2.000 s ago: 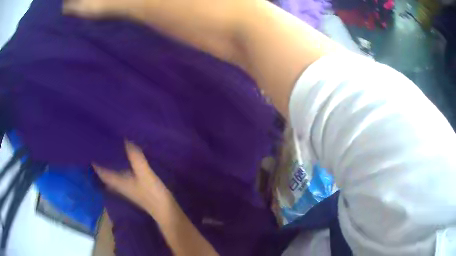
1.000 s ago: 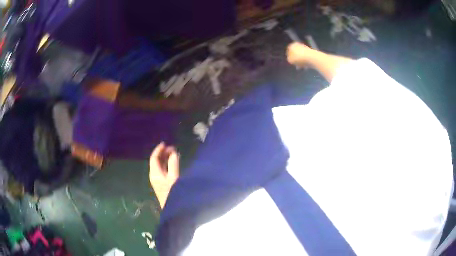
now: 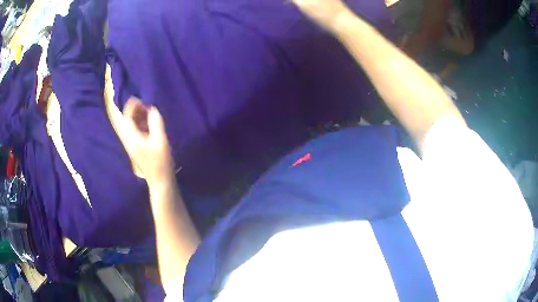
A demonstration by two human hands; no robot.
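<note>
A large purple garment [image 3: 236, 71] lies spread in loose folds in front of me, its top cut off by the frame edge. My left hand [image 3: 141, 133] is over its left part, blurred, fingers curled and thumb apart, with no cloth clearly gripped. My right hand [image 3: 321, 12] is at the top edge, over the far part of the garment, blurred and partly cut off. Its fingertips are hidden, so its grip cannot be told.
More purple cloth [image 3: 76, 112] lies in long folds at the left, with pale table surface [image 3: 56, 127] between folds. My blue apron [image 3: 348, 171] with a red mark borders the garment below. The green floor [image 3: 495, 112] is at the right. Blurred mixed items [image 3: 115, 283] lie at the lower left.
The view has swung from the floor back to the purple garment, which now fills the middle. Both hands are now over the cloth, the right one farther up.
</note>
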